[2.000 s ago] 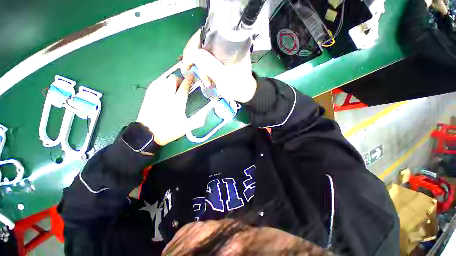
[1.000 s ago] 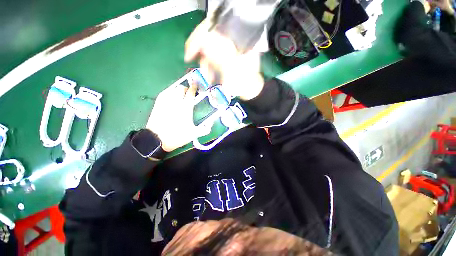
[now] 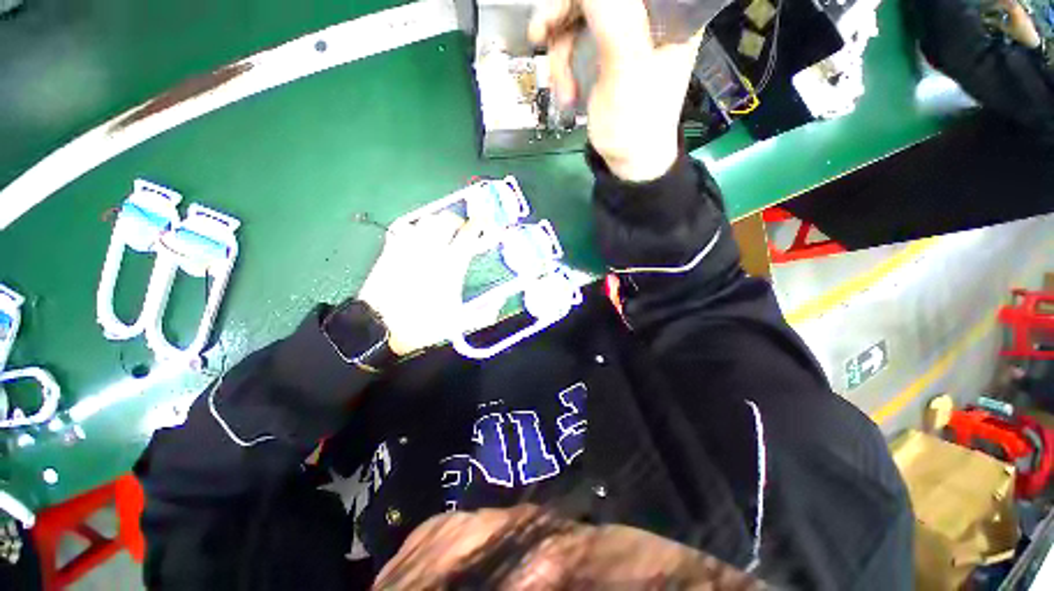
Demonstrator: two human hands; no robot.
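Observation:
Three white loop-shaped units with blue-and-white ends (image 3: 532, 248) lie side by side at the bench's near edge. My left hand (image 3: 422, 277) grips them from the left, its fingers over the loops. My right hand (image 3: 624, 75) is raised over the white-grey screw feeder (image 3: 534, 144), fingers curled and blurred. The grey electric screwdriver (image 3: 682, 17) shows against this hand, mostly hidden and cut off by the top edge. Its tip cannot be made out.
Two similar loop units (image 3: 173, 271) lie on the green bench to the left, with more loops (image 3: 26, 393) at the left edge. A white strip (image 3: 249, 64) crosses the bench. Dark parts with yellow wires (image 3: 740, 104) lie right of the feeder. Another person's sleeve (image 3: 982, 64) is at upper right.
My right hand has moved up and right with the screwdriver, from over the loops to the feeder, uncovering their blue ends. My left hand and the loops have shifted slightly right.

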